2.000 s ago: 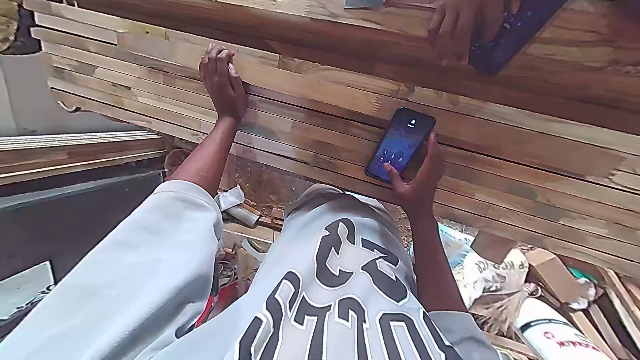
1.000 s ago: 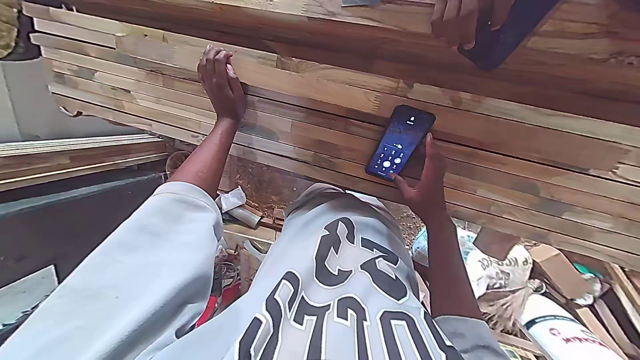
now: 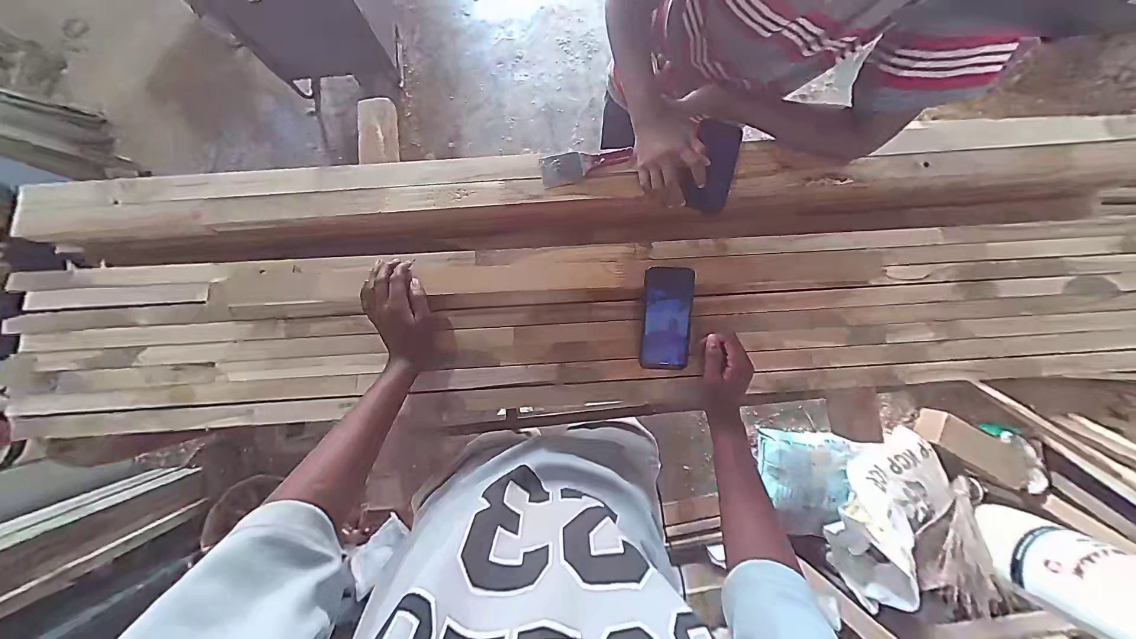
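Note:
My left hand point(image 3: 399, 315) rests on the stacked wooden strips point(image 3: 550, 333), its fingers over them and nothing seen in its grasp. A smartphone point(image 3: 667, 318) with a lit bluish screen lies on the strips, right of centre. Just right of the phone's lower end is my right hand point(image 3: 726, 366), its fingers curled in and apart from the phone; nothing shows in it.
Across the stack, another person's hand point(image 3: 666, 160) is at a dark phone point(image 3: 717, 164), beside a scraper or brush with a red handle point(image 3: 568, 169). Plastic sacks point(image 3: 896, 497), offcuts point(image 3: 967, 448) and a white cylindrical container point(image 3: 1056, 559) lie at lower right.
My right hand has moved off the phone, and the keypad on its screen has given way to a bluish picture. My left hand stays on the wood. The view has tilted up and turned.

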